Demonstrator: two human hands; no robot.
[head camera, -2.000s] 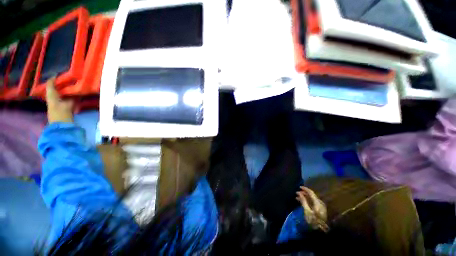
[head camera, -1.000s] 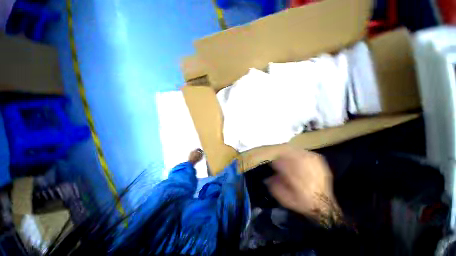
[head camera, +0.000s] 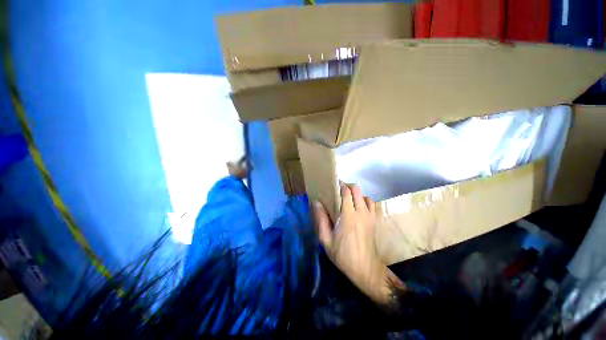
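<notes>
An open brown carton (head camera: 458, 216) stands in front of me, with crumpled white sheets (head camera: 412, 159) inside. My right hand (head camera: 355, 232) grips its near left corner, fingers over the top edge and thumb on the outer side. My left hand (head camera: 238, 167) is small and partly hidden, at the right edge of a flat white slab or sheet (head camera: 189, 139) beside the carton. Whether its fingers hold the slab is not clear. The blue left sleeve covers the area below it.
A second open carton (head camera: 312, 36) stands behind the first, with pale edges inside. Raised flaps rise between them. Red containers (head camera: 488, 20) are at the top right. Blue floor with a yellow line (head camera: 46, 179) is on the left. A white object (head camera: 591, 265) is at the right edge.
The view has turned from the bench down to the cartons. My right hand, blurred beside the carton a second ago, now grips its corner. The carton has shifted right in view, uncovering the one behind.
</notes>
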